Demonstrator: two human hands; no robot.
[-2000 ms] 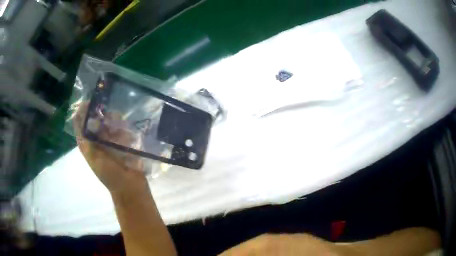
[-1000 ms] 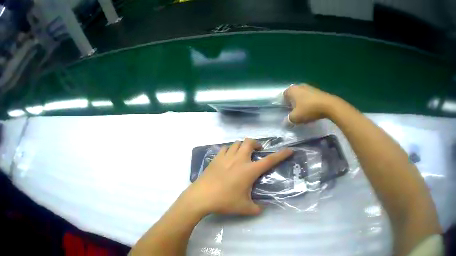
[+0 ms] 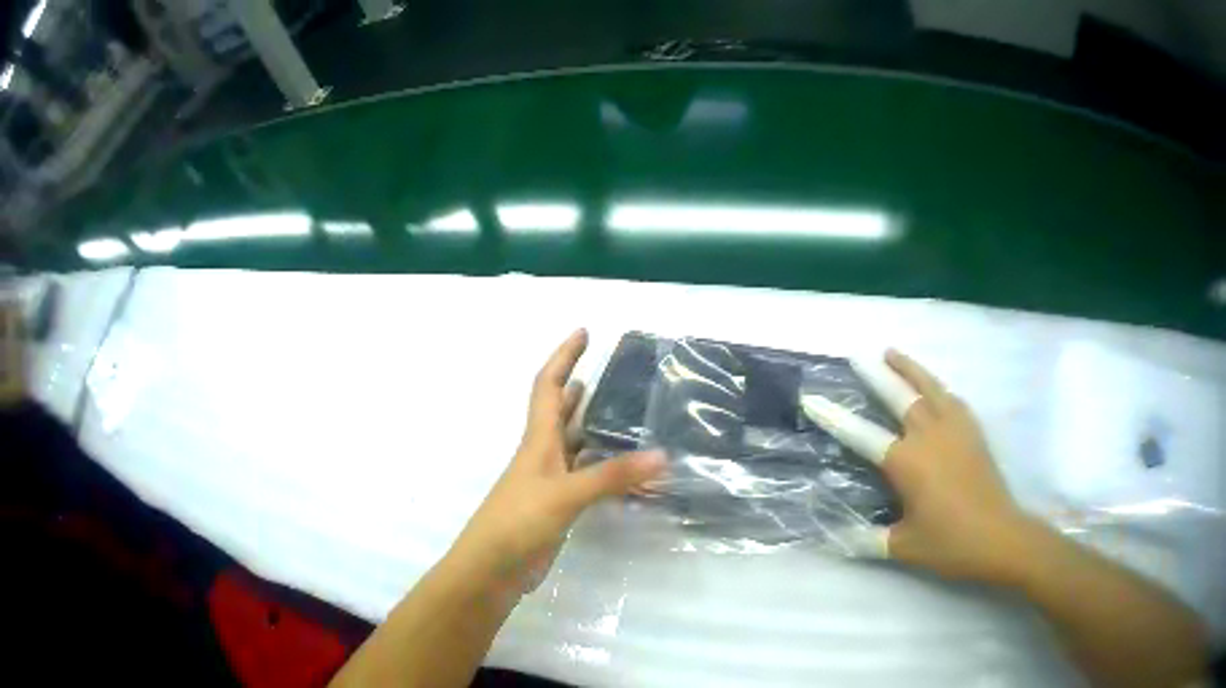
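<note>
Bagged housings (image 3: 753, 437), black shapes under glossy wrinkled film, lie together as one overlapping pile on the white bench cover. How many there are cannot be told. My left hand (image 3: 558, 470) is at the pile's left end, thumb on the film and fingers along the end. My right hand (image 3: 928, 477) wears white finger cots on some fingers and spans the right end, with a finger on the top film. Loose clear film spreads over the front of the pile.
The glossy green conveyor belt (image 3: 444, 161) runs behind the white bench strip (image 3: 309, 390). A whitish stack of poly bags (image 3: 1109, 417) with a small dark mark lies at right. A person's arm, partly cut off, shows at the far left edge. Something red is below the bench at lower left.
My right hand has come down from the belt's edge onto the pile. My left hand has moved from the pile's top to its left end. The housings now lie more closely stacked.
</note>
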